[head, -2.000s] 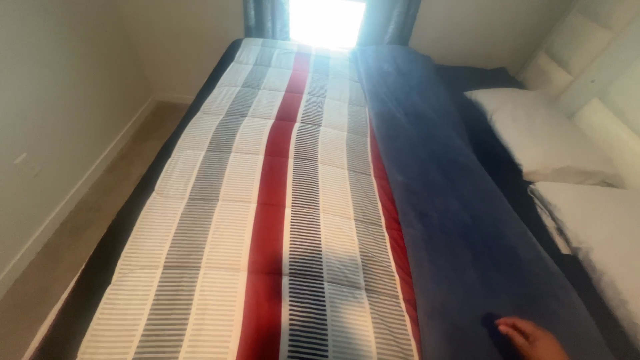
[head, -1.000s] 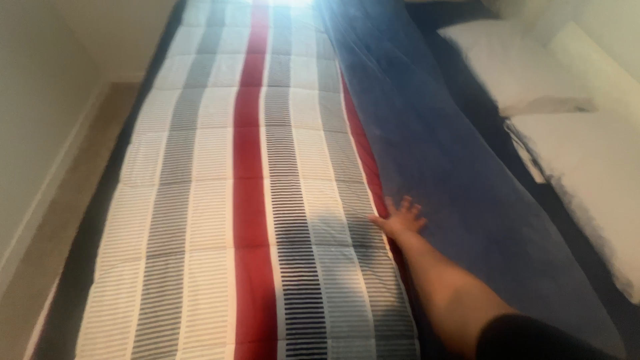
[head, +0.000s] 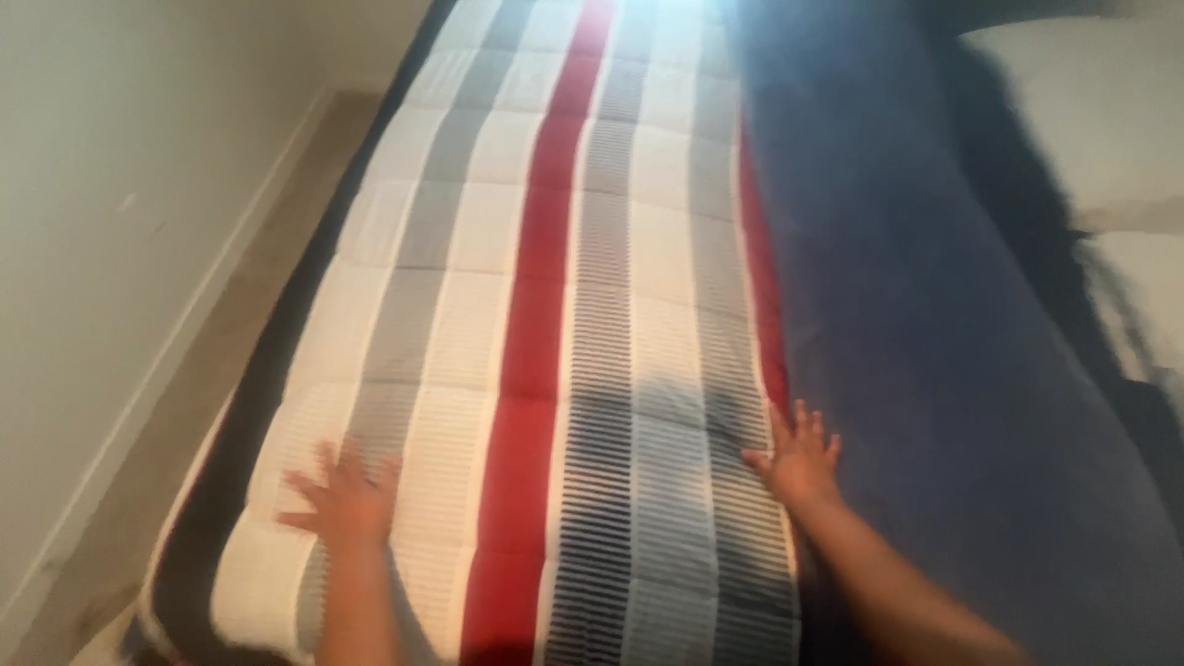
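Observation:
A striped quilted comforter (head: 536,324) in white, grey, navy and red lies lengthwise over the bed. Spread fingers mark my left hand (head: 347,499), which is over the comforter's left part with nothing gripped. My right hand (head: 800,458), fingers also apart, is at the comforter's right edge, beside the narrow red strip. A dark blue blanket (head: 906,370) spreads out to the right of that edge. Whether each palm presses on the cloth or hovers just above it, I cannot tell.
Two white pillows (head: 1064,102) (head: 1156,277) lie at the right on dark bedding. A dark edge of the bed (head: 268,370) runs along the left side. Beyond it are a narrow strip of floor (head: 231,305) and a pale wall (head: 139,185) with a baseboard.
My left hand has come into view over the comforter. My right hand, low on the blue blanket two seconds ago, moved to the comforter's right edge and remains there.

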